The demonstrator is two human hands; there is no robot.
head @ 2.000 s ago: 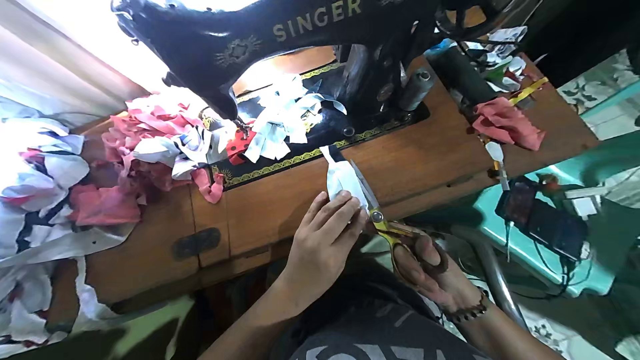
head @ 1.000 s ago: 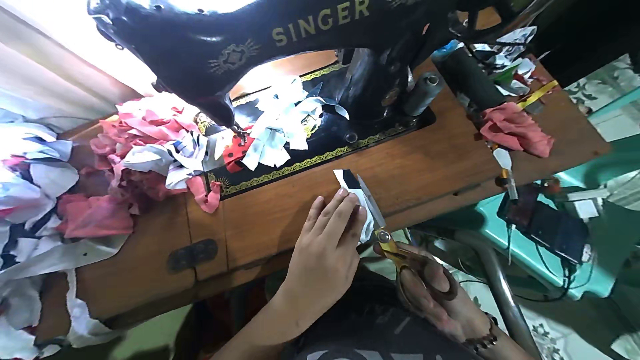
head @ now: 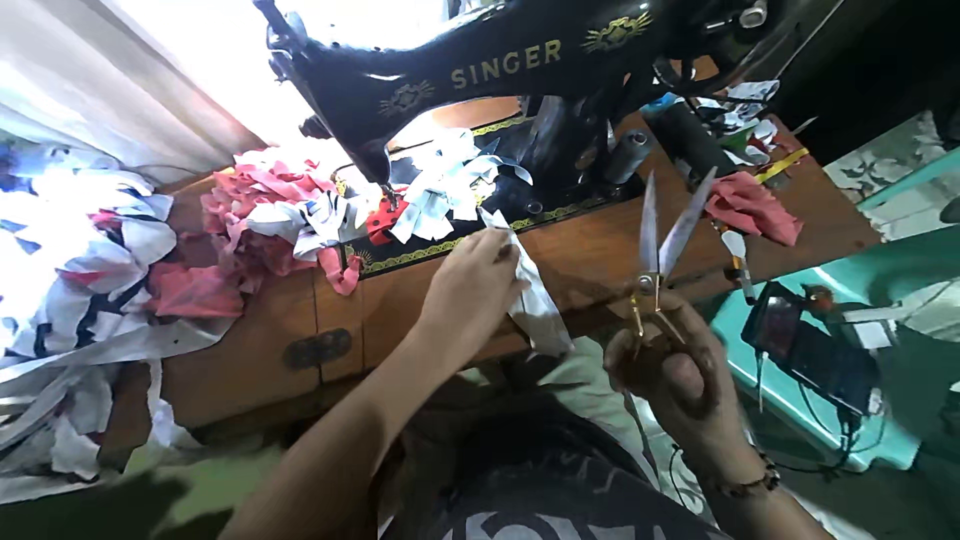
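My left hand (head: 472, 285) rests at the front of the wooden sewing table, closed on a white fabric strip (head: 541, 319) that hangs over the table's edge. To its right, my right hand (head: 679, 367) holds a pair of scissors (head: 660, 255) by yellow handles, blades spread and pointing up, apart from the strip. Behind my left hand, white fabric scraps (head: 442, 187) and a red dotted scrap (head: 386, 219) lie on the bed of a black Singer sewing machine (head: 487, 71).
Pink and white fabric pieces (head: 255, 202) heap at the left. A thread spool (head: 628, 156), a pink cloth (head: 754, 208) and a small tool (head: 737, 259) are at the right. Below stands a green plastic stool (head: 817, 420) with a black device (head: 810, 345) and cables.
The scissors have moved away from the white strip, and their blades have swung apart and now point up. More of the strip shows, hanging over the table's edge.
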